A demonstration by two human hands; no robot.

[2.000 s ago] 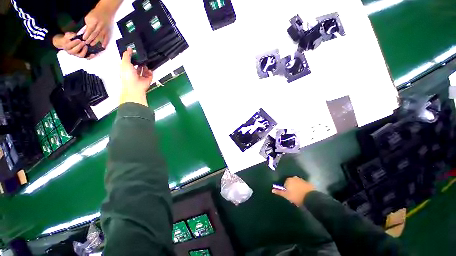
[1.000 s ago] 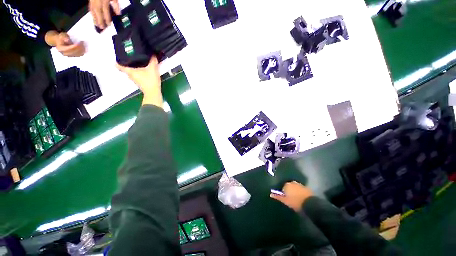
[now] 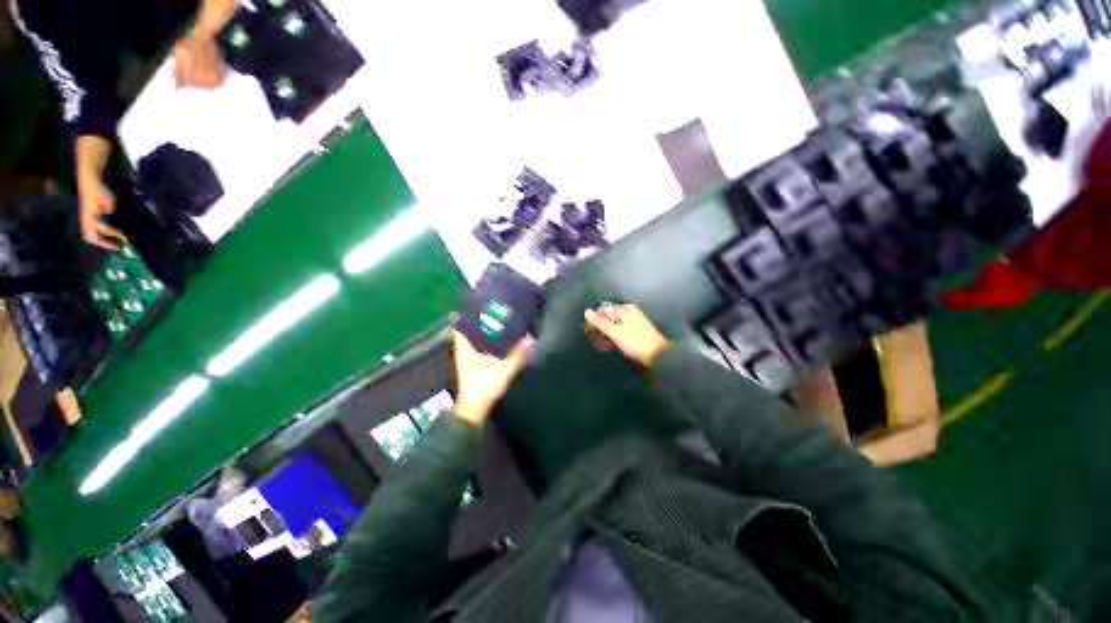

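My left hand (image 3: 481,375) holds a black square housing (image 3: 502,304) from below, near the white sheet's front corner. A green patch with pale marks shows in its window. The block looks thick; I cannot tell whether it is one part or a stack. My right hand (image 3: 630,332) is to the right of it, apart from the housing, with its fingers pinched on a small pale piece (image 3: 608,310), too blurred to name. Loose black parts with pale strips (image 3: 573,229) lie on the white work sheet (image 3: 621,146) just beyond my hands.
Rows of black assemblies (image 3: 841,219) stand at right, with an open cardboard box (image 3: 908,396) below them. A dark mat (image 3: 493,517) with green boards and a blue box (image 3: 305,501) are at lower left. A neighbour's hand (image 3: 201,59) is near stacked housings (image 3: 292,55) at upper left.
My left hand has taken a housing from the neighbour's stack and brought it back close to my right hand. The view has shifted, showing more at right and lower left.
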